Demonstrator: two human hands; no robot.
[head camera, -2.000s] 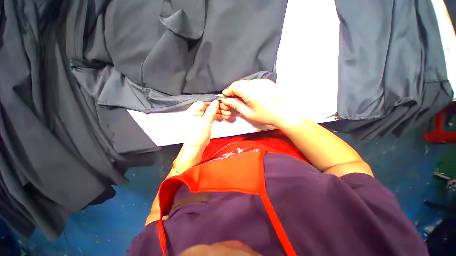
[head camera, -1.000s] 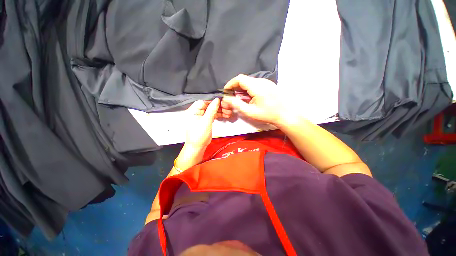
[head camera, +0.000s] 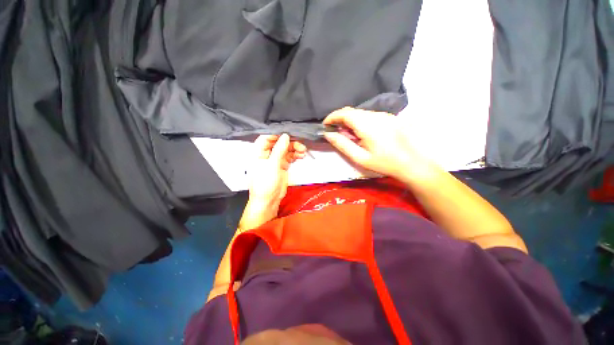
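A charcoal skirt (head camera: 350, 60) lies on the white table, its folded edge (head camera: 296, 129) running along the near side with smoother lining showing at the left. My left hand (head camera: 273, 162) pinches this edge between thumb and fingers. My right hand (head camera: 377, 141) is at the same edge, a little to the right and apart from my left hand. Its thumb and fingers close around a small dark tool, apparently thread snips, mostly hidden in the hand. Whether the right fingertips also pinch the cloth is unclear.
A long pile of dark skirts (head camera: 67, 135) hangs over the table edge at the left. More grey garments (head camera: 532, 87) lie at the right and overhang the near edge. The white tabletop (head camera: 454, 87) shows between. A red object (head camera: 601, 191) stands at the far right.
My right hand has moved right along the edge, away from my left hand. The dark tool showed more clearly one second ago. The whole view has shifted, with the table scene further right.
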